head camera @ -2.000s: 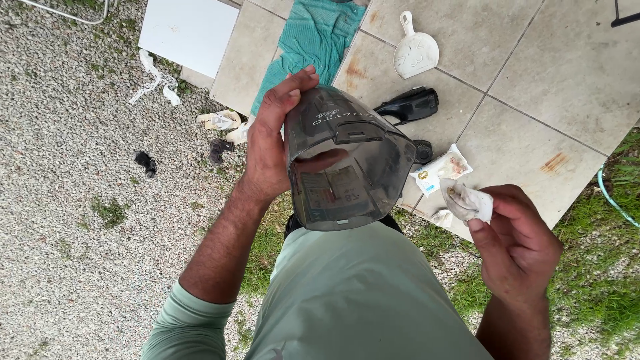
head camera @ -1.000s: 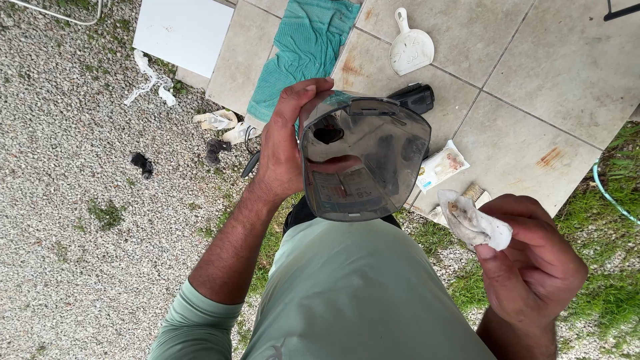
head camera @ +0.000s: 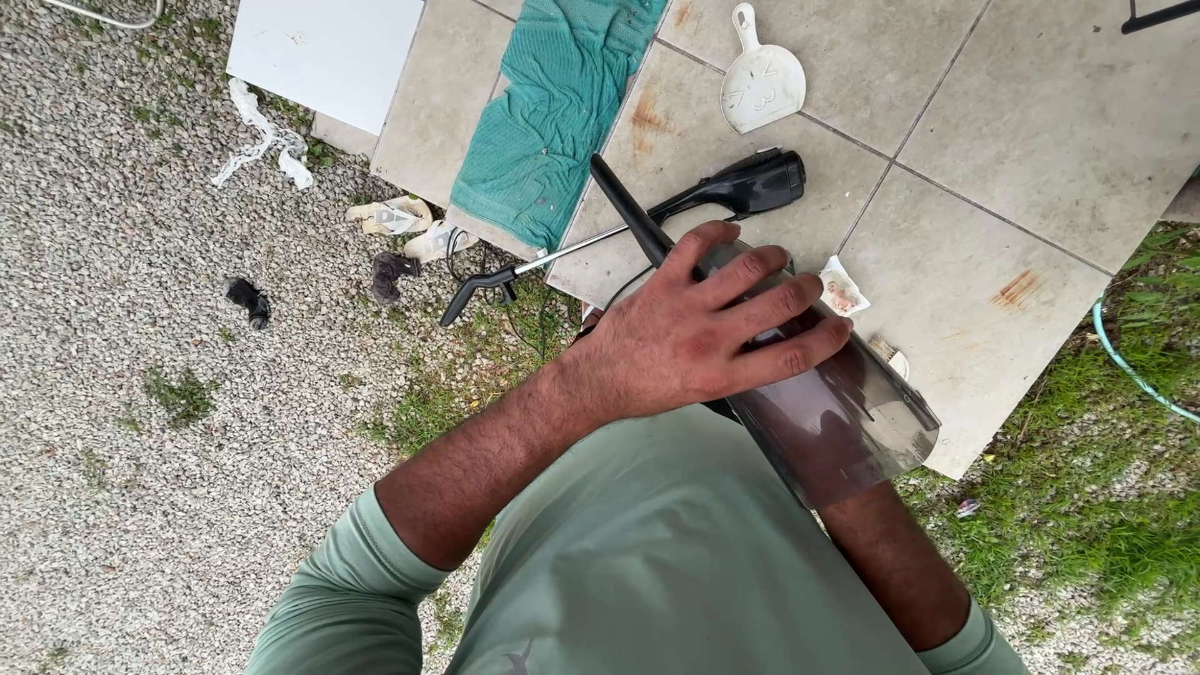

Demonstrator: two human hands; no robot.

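Note:
A smoky transparent plastic container (head camera: 905, 422), likely a vacuum cleaner's dust bin, lies tilted above my lap, its black handle (head camera: 630, 208) pointing up and left. My left hand (head camera: 717, 328) grips it from above, fingers spread over the outer wall. Inside, dimly visible through the plastic, is my right hand (head camera: 825, 417), with the forearm coming in at the lower right end. Its fingers are blurred by the wall, and whether they hold the white wipe is hidden. Just beyond the container, a white packet (head camera: 844, 287) and a brush (head camera: 886, 354) rest on the tiles.
A black stick vacuum cleaner (head camera: 764, 183) lies across the tile edge, its cord near my legs. Farther off are a white dustpan (head camera: 764, 89), a teal towel (head camera: 553, 122) and a white panel (head camera: 323, 56). Flip-flops (head camera: 394, 216) and dark socks (head camera: 248, 302) lie on the gravel.
The container has turned from its opening facing me to lying sideways. My right hand, outside it with a soiled white wipe before, is now inside; my left hand has shifted onto its upper side.

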